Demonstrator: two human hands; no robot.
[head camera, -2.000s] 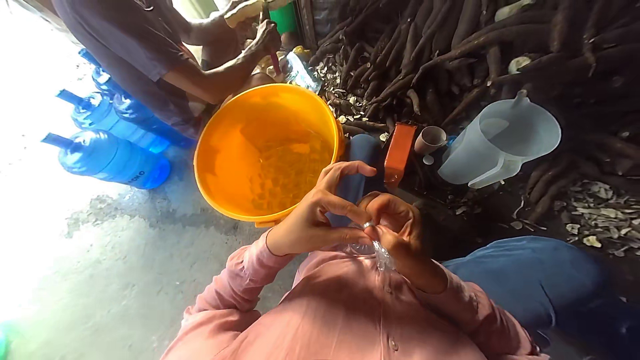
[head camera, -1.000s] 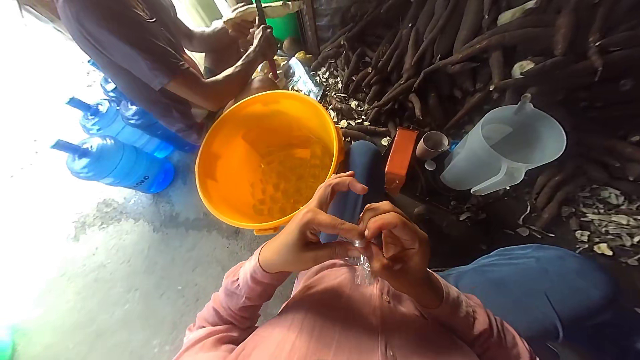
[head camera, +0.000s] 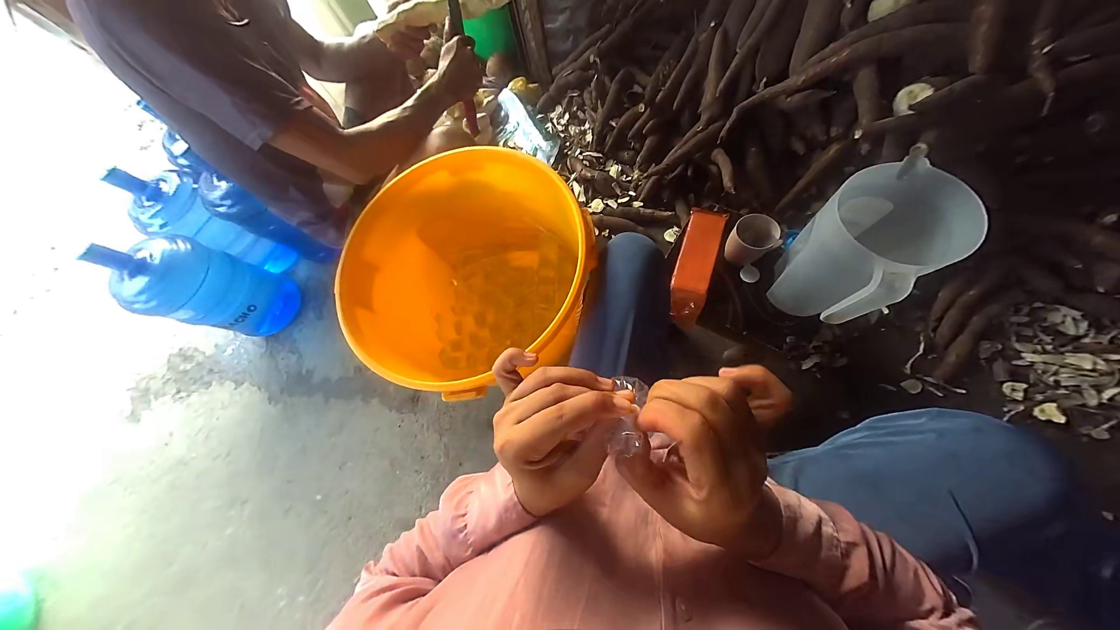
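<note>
Close to my chest, my left hand (head camera: 560, 433) and my right hand (head camera: 704, 446) meet fingertip to fingertip. Both pinch a small clear plastic bag (head camera: 626, 433), crumpled between them; what it contains is too small to tell. Just beyond my left hand stands an orange plastic basin (head camera: 394, 262) with many round shapes visible at its bottom, under what looks like clear liquid. An orange-red box (head camera: 698, 262), a small cup (head camera: 752, 238) and a translucent plastic measuring jug (head camera: 814, 254) are past my right hand.
Another person (head camera: 201, 87) sits at the upper left, a knife-like tool in one hand. Blue water bottles (head camera: 197, 284) stand on the concrete floor (head camera: 262, 464) at left. Long brown roots, resembling cassava (head camera: 787, 87), are piled at the upper right, with peelings (head camera: 1059, 359) at right.
My fingers have shifted on the clear plastic bag; both hands now have their fingers more curled around it. The other person's hands have moved slightly.
</note>
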